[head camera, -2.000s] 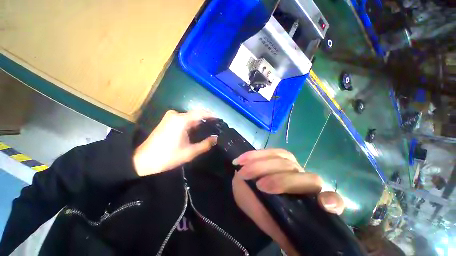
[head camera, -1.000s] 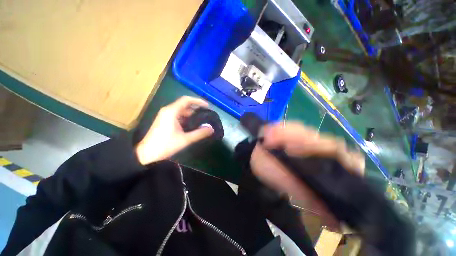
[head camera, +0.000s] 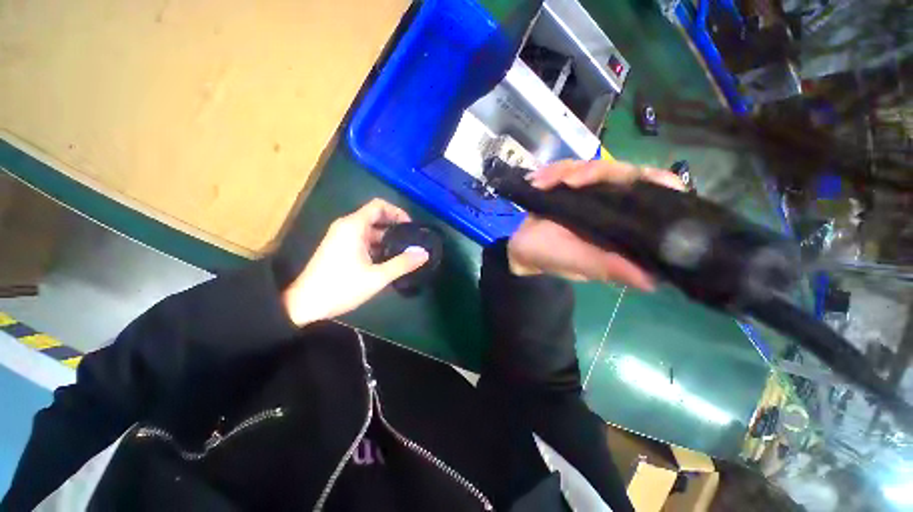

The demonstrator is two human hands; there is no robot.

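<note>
My left hand (head camera: 350, 262) holds a round black housing (head camera: 411, 254) over the green bench, thumb on its face. My right hand (head camera: 576, 235) grips a long black electric screwdriver (head camera: 641, 232), its cord trailing to the right. The screwdriver's front end is at the feeder outlet (head camera: 512, 152) on the white front plate of the silver screw feeder (head camera: 536, 108). The driver bit and any screw on it cannot be made out. The feeder stands in a blue plastic tray (head camera: 398, 120).
A tan work board (head camera: 190, 110) lies at the left on the green bench (head camera: 455, 270). Black housings (head camera: 649, 118) sit on the conveyor line beyond the tray, partly hidden by my right hand. An open cardboard box (head camera: 656, 482) is below the bench edge.
My right hand and the screwdriver have moved from the housing up and away to the feeder outlet. My left hand still holds the housing, now apart from the screwdriver.
</note>
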